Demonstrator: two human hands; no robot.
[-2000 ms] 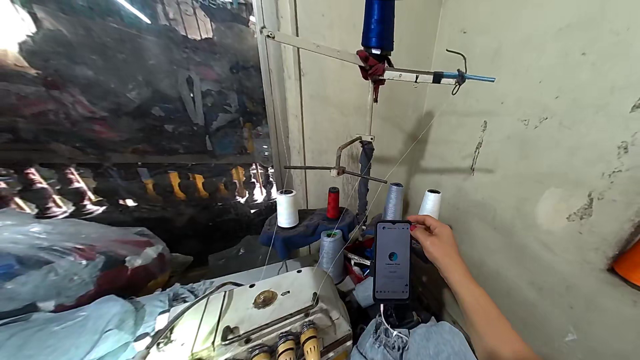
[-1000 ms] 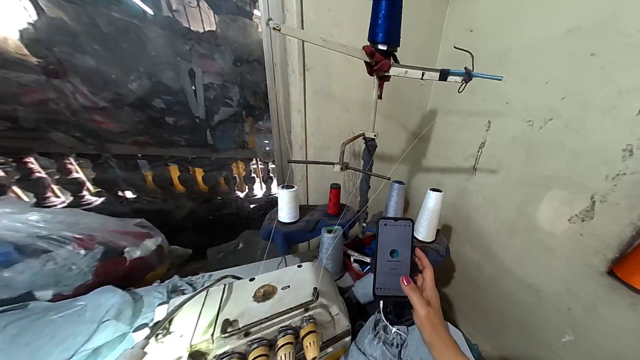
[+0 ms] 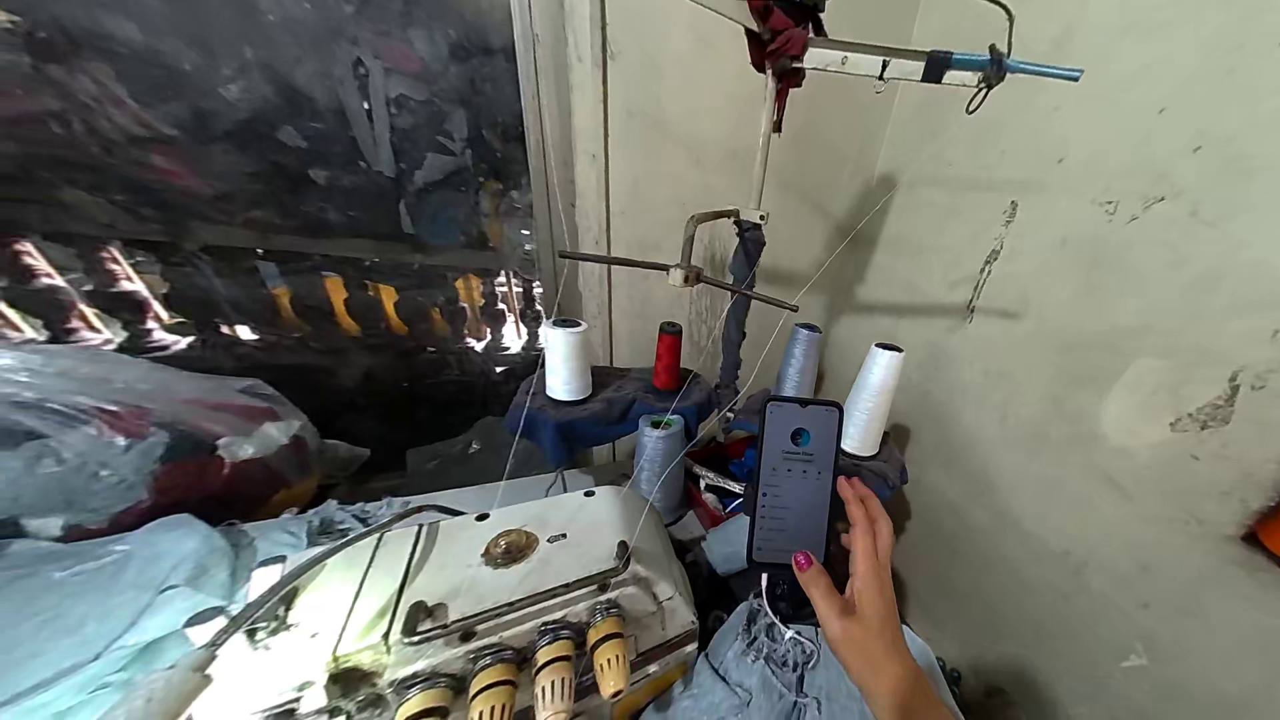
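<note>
My right hand [image 3: 862, 580] is at the lower right edge of an upright smartphone [image 3: 795, 485], its fingers apart and the thumb over the lower screen. The phone is lit, and a white cable [image 3: 775, 605] hangs below it. Left of the phone sits a white overlock sewing machine [image 3: 520, 570] with several tension dials [image 3: 555, 660] on its front. Behind are a white thread cone [image 3: 568, 360], a red thread spool [image 3: 668, 356], grey-blue thread cones [image 3: 660, 465] and another white cone [image 3: 872, 400]. My left hand is not in view.
A metal thread stand [image 3: 765, 150] rises behind the machine, threads running down from it. Light blue fabric [image 3: 110, 590] and a clear plastic bag [image 3: 150, 430] lie at left. Grey-blue denim [image 3: 745, 670] lies below the phone. A stained wall [image 3: 1100, 400] stands at right.
My right hand has gone from the phone's upper right corner to its lower right edge. The screen shows a different page with more lines. The view has tilted down somewhat.
</note>
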